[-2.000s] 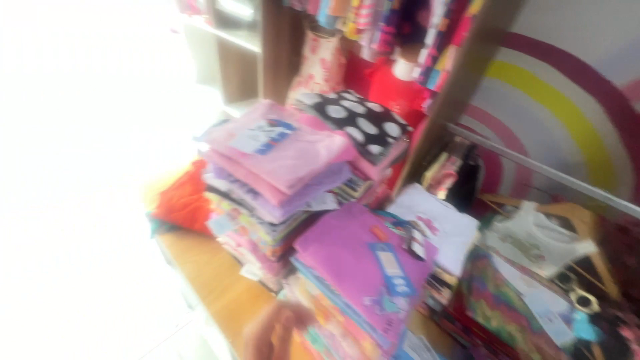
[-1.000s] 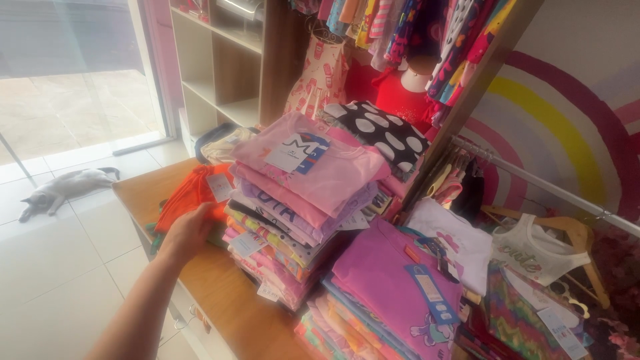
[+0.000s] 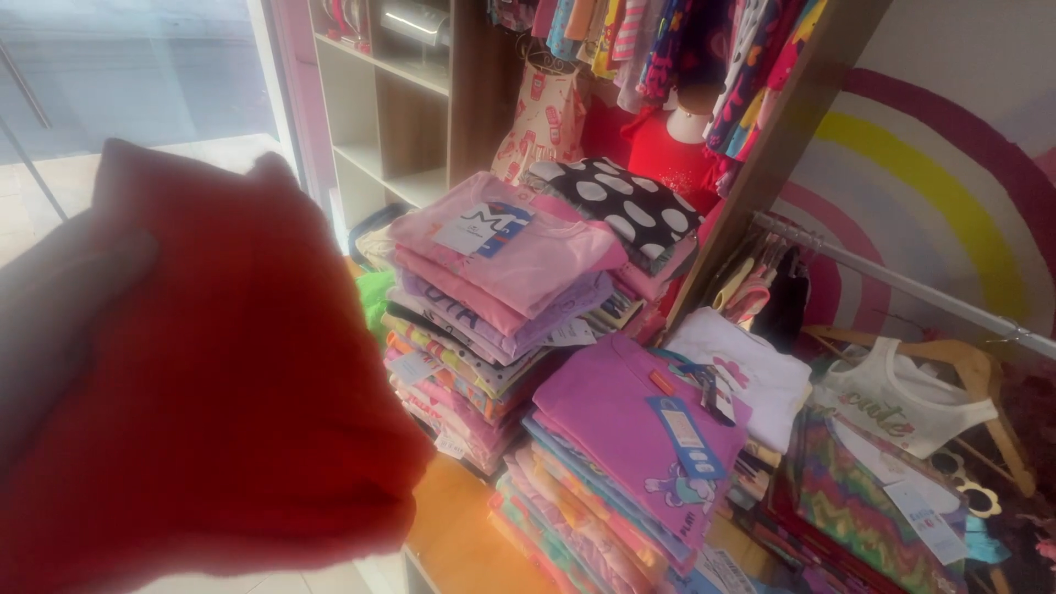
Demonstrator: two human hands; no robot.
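Observation:
My left hand (image 3: 91, 289) grips a folded red garment (image 3: 214, 388), raised close to the camera at the left and blurred, with the thumb over its front. To its right a tall stack of folded clothes stands on the wooden counter, topped by a pink shirt (image 3: 503, 243) with a tag. In front of that stack lies a second one with a purple shirt (image 3: 643, 412) on top. Behind is a black garment with white dots (image 3: 619, 202). A bright green cloth (image 3: 375, 301) shows beside the tall stack. My right hand is out of view.
The wooden counter (image 3: 466, 528) runs under the stacks. Behind are a shelf unit (image 3: 404, 66) and hanging clothes. At the right are a metal rail (image 3: 899, 276), a white top (image 3: 887, 396) on a wooden hanger and more folded clothes. A glass door (image 3: 140, 74) stands at the far left.
One second ago my left hand was at the orange-red garment on the counter, left of the tall stack. Now the garment is lifted toward the camera, and the green cloth shows there.

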